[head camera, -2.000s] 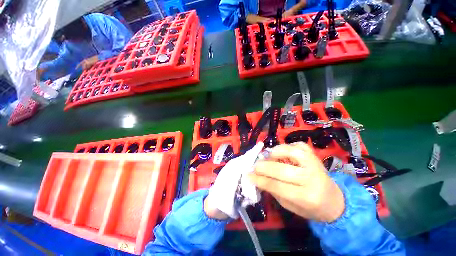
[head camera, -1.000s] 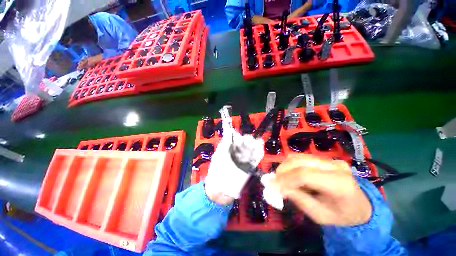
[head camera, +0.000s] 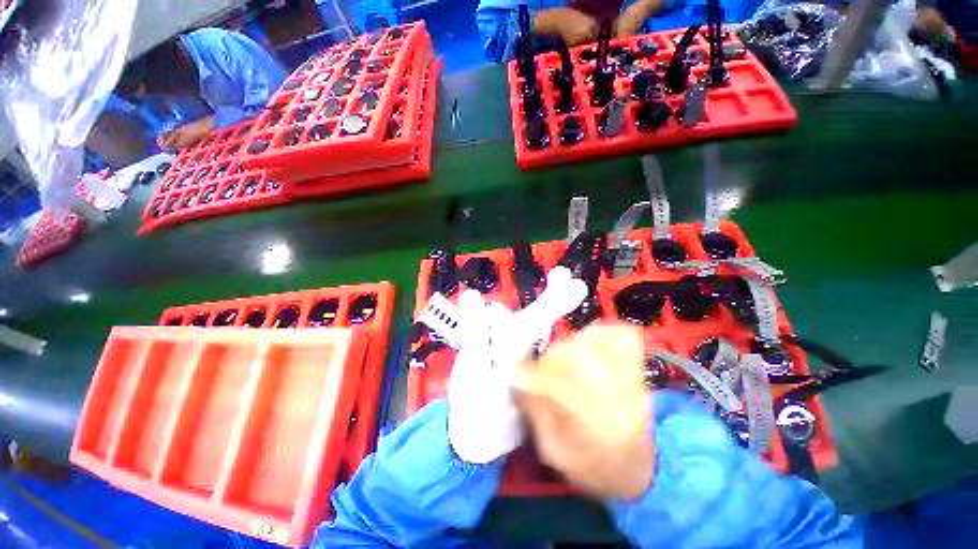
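Note:
My left hand (head camera: 488, 391), in a white glove, is over the left part of the red-orange pocketed tray (head camera: 515, 476). A grey watch strap with dark holes (head camera: 441, 315) sticks out to the left of its fingers. The watch head is hidden by the hands. My right hand (head camera: 596, 402), bare and motion-blurred, presses against the glove from the right; whether it holds anything cannot be made out. Wristwatches with grey and black straps lie in the tray, such as a round dark watch (head camera: 796, 421) at its right edge.
A paler long-slot tray (head camera: 206, 413) lies at left on another pocketed tray (head camera: 378, 349). Stacked red trays (head camera: 349, 161) stand at far left. A far tray with upright black straps (head camera: 654, 134) is across the green bench. Other people's hands (head camera: 568, 21) show behind it. Clear bags (head camera: 895, 54) lie far right.
The strap at my left hand has tilted from pointing up to pointing left. My right hand has moved left, onto the glove. The white cloth seen at its fingertips is no longer distinct.

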